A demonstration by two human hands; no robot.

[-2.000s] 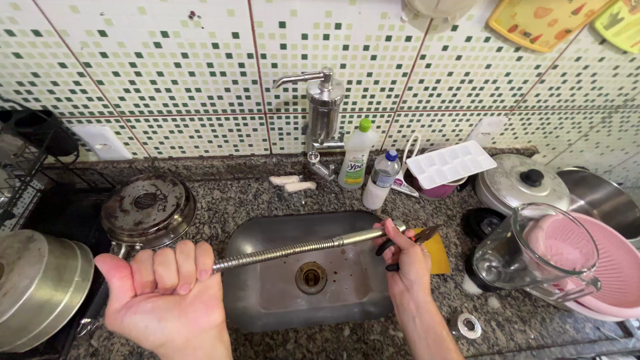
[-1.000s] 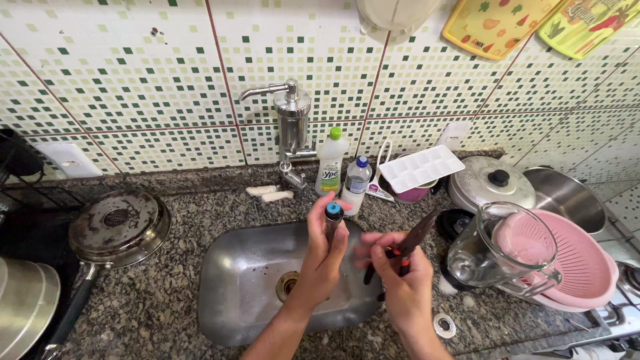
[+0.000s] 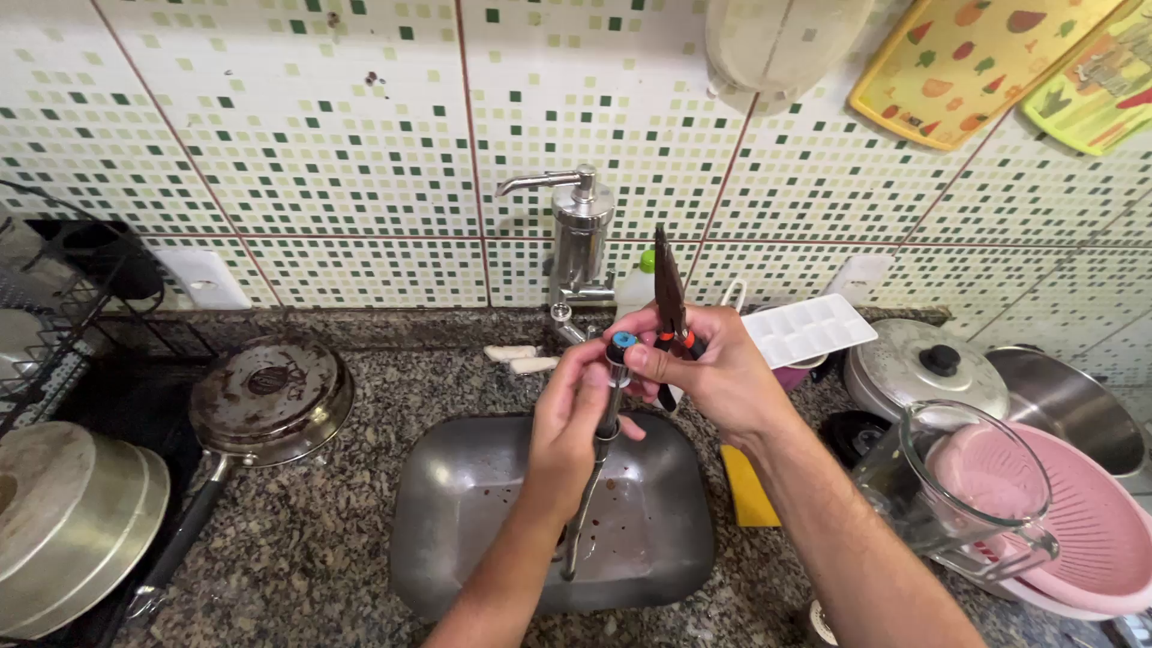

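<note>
My left hand (image 3: 576, 405) is closed around the upper end of a flexible metal hose (image 3: 589, 495), which hangs down over the steel sink (image 3: 418, 540). A blue insert (image 3: 623, 340) shows in the hose's dark end fitting, facing up. The thumb of my right hand (image 3: 706, 364) touches that fitting. Long-nose pliers (image 3: 669, 283) with black and orange handles are also held in my right hand, jaws pointing up. Behind my hands stands a chrome wall faucet (image 3: 580, 234) with a filter body.
On the left are an upturned frying pan (image 3: 270, 396) and a metal pot (image 3: 72, 522). To the right lie a yellow sponge cloth (image 3: 751, 490), a white ice tray (image 3: 805, 331), a lidded pot (image 3: 936, 360), a glass jug (image 3: 954, 486) and a pink colander (image 3: 1089, 531). A green-capped bottle (image 3: 636, 288) stands behind my hands.
Two seconds ago the hose was stretched sideways between my hands; now it hangs down, its blue-centred end facing up. The pliers have come closer to that end, jaws now upward.
</note>
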